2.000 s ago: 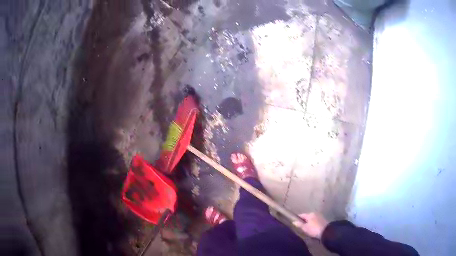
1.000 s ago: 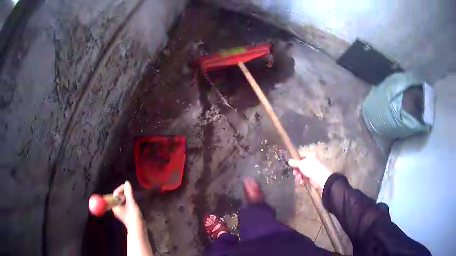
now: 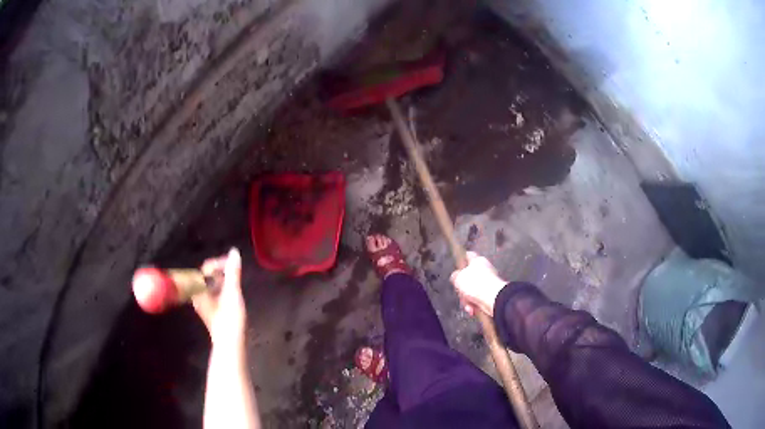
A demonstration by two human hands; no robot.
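Observation:
My right hand [image 3: 478,285] is closed around the long brown stick of the broom. The broom's wide red head [image 3: 386,84] lies on dark wet floor at the top of the view, near the wall corner. My left hand [image 3: 220,293] holds the dustpan handle, whose round red knob end [image 3: 156,290] points towards the camera; most of the handle is hidden. The red dustpan [image 3: 297,223] is low over or on the floor, left of the broom stick, with dark sweepings [image 3: 295,205] in it.
Stained grey walls stand at left [image 3: 159,109] and right [image 3: 646,75]. A grey-green sack [image 3: 684,306] sits at the right, with a flat dark panel [image 3: 688,219] leaning behind it. A wet dark patch with pale bits [image 3: 530,138] covers the floor right of the broom head. My feet are at the centre.
Since one second ago the broom head sits higher in view, by the corner. The dustpan shows further right and higher, and the sack lower. The view has shifted, and one foot is further forward.

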